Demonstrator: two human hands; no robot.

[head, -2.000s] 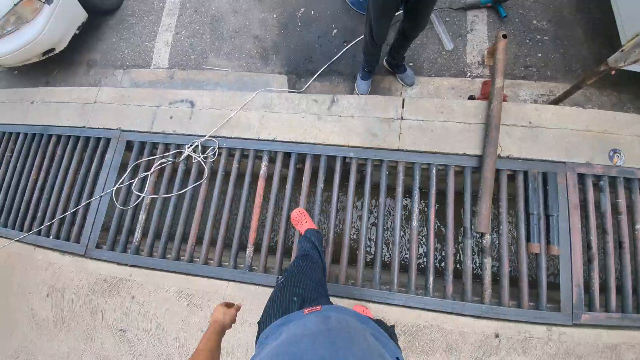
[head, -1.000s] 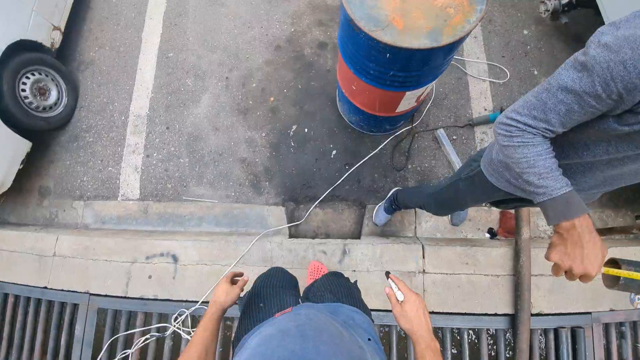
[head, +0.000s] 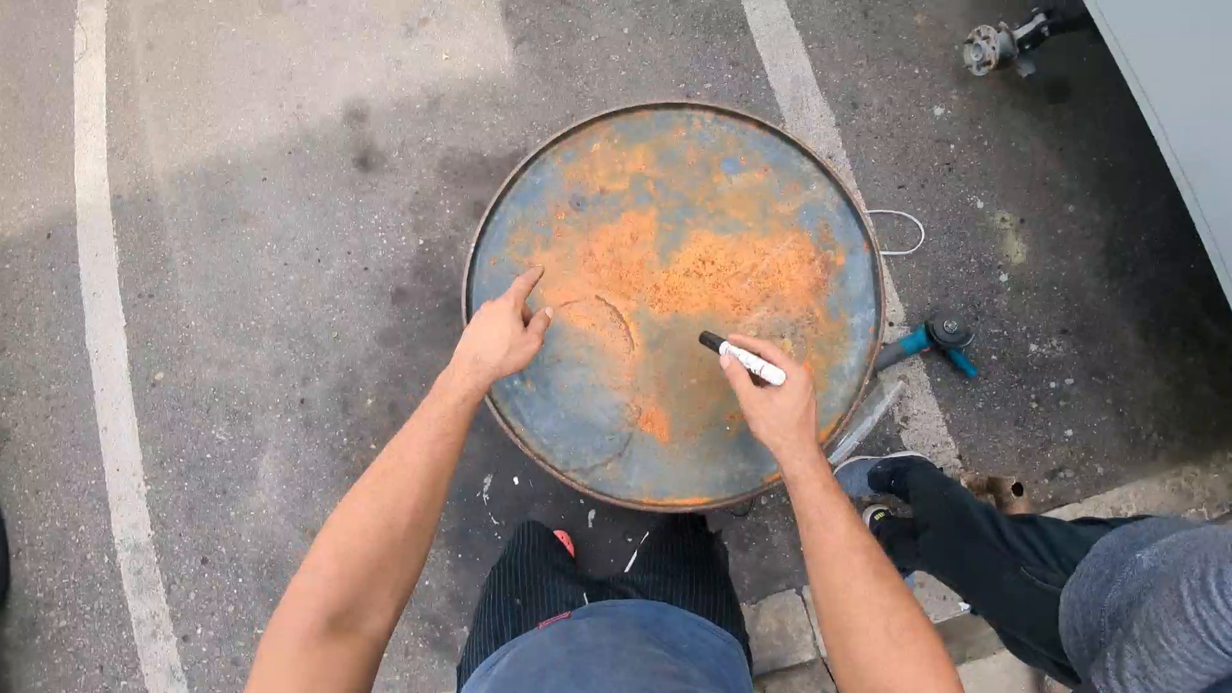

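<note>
A steel drum [head: 597, 385] with a rusty orange and blue-grey lid stands right in front of me. Over the left part of the lid is my left hand [head: 502, 332], holding nothing, its index finger extended toward the rusty surface; whether it touches is unclear. My right hand [head: 778, 395] is above the lid's right half and grips a white marker [head: 753, 364] between thumb and fingers. The marker's black cap end points up and left.
An angle grinder [head: 938, 339] lies on the asphalt right of the drum, near a clear strip [head: 866, 422] and a white cable loop [head: 900, 233]. A co-worker [head: 1001, 568] is close at lower right. A rusty pipe end [head: 1011, 493] and a stone curb [head: 782, 630] are beside them.
The view has moved from the metal grating to the drum. My hands, earlier low near my knees, are now over its lid. The marker was in my right hand one second ago too.
</note>
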